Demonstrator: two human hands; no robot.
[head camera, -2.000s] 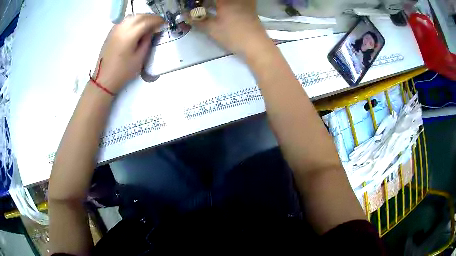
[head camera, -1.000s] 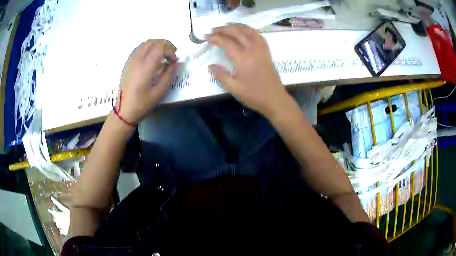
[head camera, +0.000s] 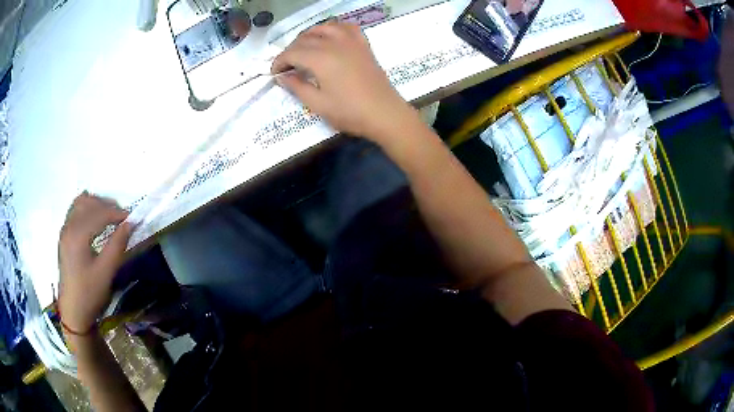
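A narrow white fabric strip (head camera: 211, 145) runs taut and slanting between my two hands, just over the front of the white sewing table. My left hand (head camera: 87, 253) is low at the left by the table edge, its fingertips pinching the strip's lower left end. My right hand (head camera: 342, 80) is near the corner of the machine bed, its fingers closed on the strip's upper right end. Something small and dark lies under the right fingers; I cannot tell what it is.
The machine bed (head camera: 201, 44) is at the top. A smartphone (head camera: 496, 28) lies at the upper right, with a red item (head camera: 664, 16) beyond. A yellow wire basket (head camera: 591, 278) holds a heap of white strips (head camera: 583, 181) at right. More strips (head camera: 47, 342) hang at the lower left.
My left hand has moved down and left, away from my right hand, stretching the strip between them. The view has shifted, so the machine bed and basket appear further left.
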